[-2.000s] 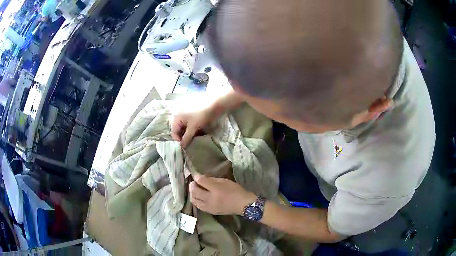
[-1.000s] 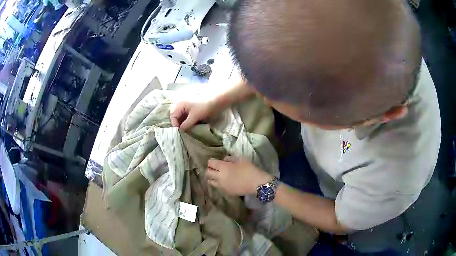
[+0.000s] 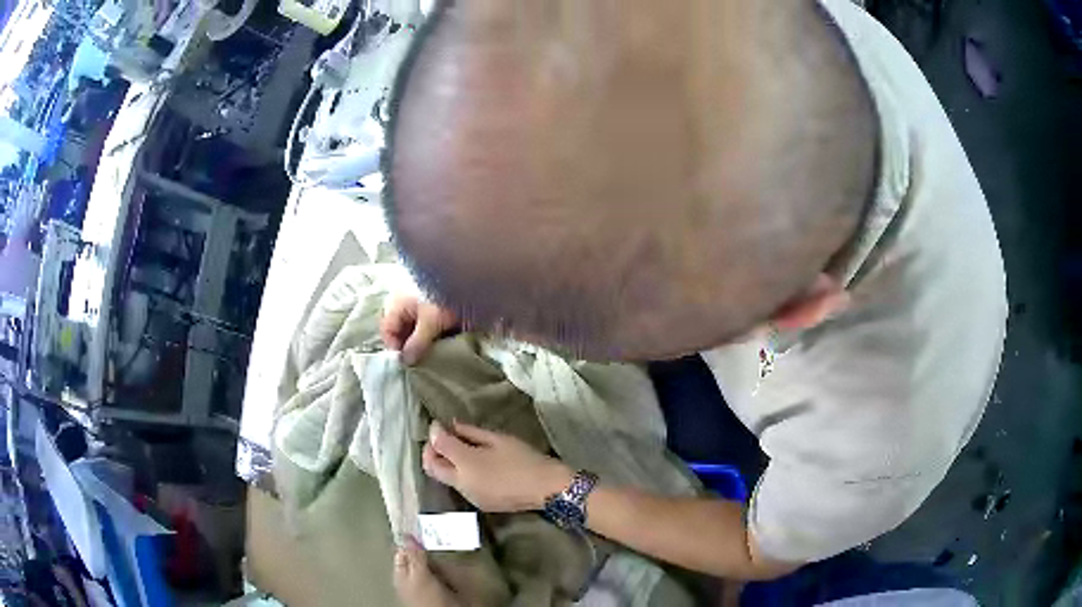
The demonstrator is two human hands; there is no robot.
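Note:
A khaki garment [image 3: 332,522] with pale striped lining [image 3: 386,439] lies bunched on the table. A white label [image 3: 449,531] shows on it. A hand, apparently my left hand [image 3: 421,580], is cut off by the bottom edge; its fingertips pinch the lower end of a lining strip beside the label. My right hand is not in view. Another person's two hands are on the garment: one [image 3: 415,328] pinches the top of the strip, the other [image 3: 492,468], with a wristwatch, rests on the khaki cloth.
The other person's head [image 3: 629,178] and light shirt [image 3: 878,391] fill the upper middle and right. The head hides much of the white sewing machine [image 3: 344,131]. A blue bin [image 3: 718,480] shows below the table edge. Metal frames [image 3: 196,308] stand at left.
A hand has come in at the bottom edge, at the strip's lower end. The strip looks straighter. The other person's head has moved left and down over the machine; their watch hand has shifted left.

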